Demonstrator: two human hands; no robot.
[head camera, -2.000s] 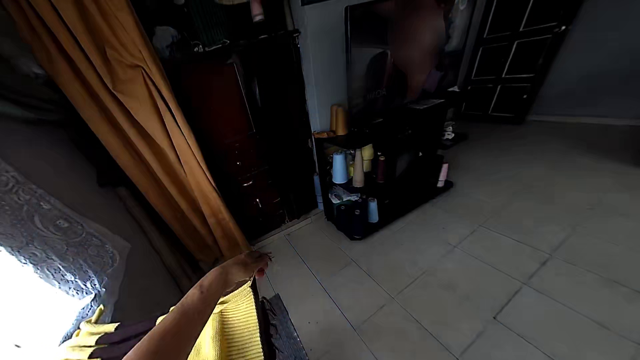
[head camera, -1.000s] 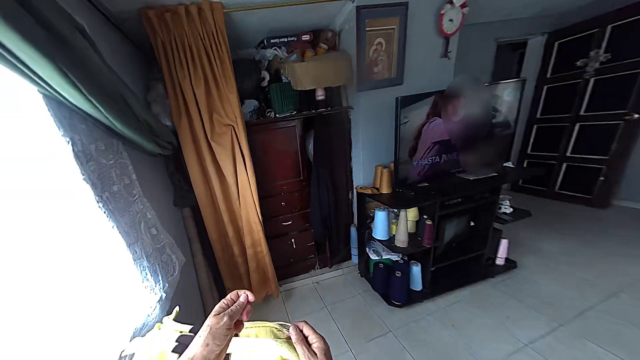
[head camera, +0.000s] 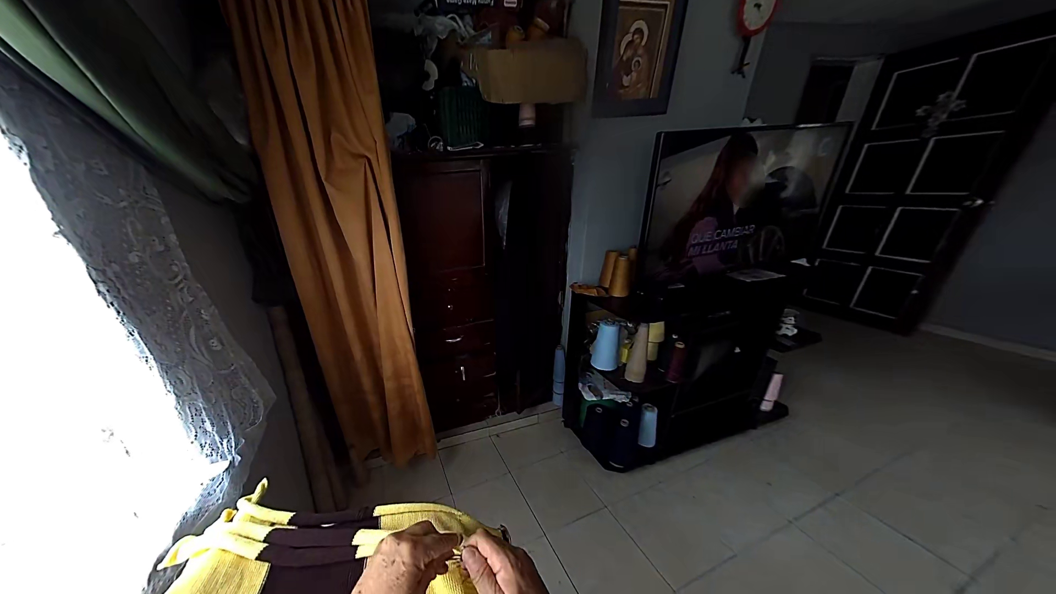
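Observation:
Yellow knitted fabric with dark stripes (head camera: 318, 553) lies in folds along the bottom of the view. Over its right part is my left hand (head camera: 408, 559), fingertips pinched together at the fabric's edge. My right hand (head camera: 499, 565) is close beside it, thumb and forefinger also pinched. The fingertips of both hands nearly meet. Whatever thin thing is between them is too small to make out, and the lower parts of both hands are cut off by the frame.
A lace curtain (head camera: 181, 330) hangs by the bright window at left, beside an orange curtain (head camera: 338, 231). Beyond stand a dark wooden cabinet (head camera: 450, 223) and a black stand (head camera: 685, 396) with several yarn cones (head camera: 606, 346) and a television (head camera: 742, 198). The floor is tiled (head camera: 742, 511).
Two seconds ago one arm reached out over the yellow fabric; now both hands are together above it. Since one second ago the hands have come closer to each other. The view has swung.

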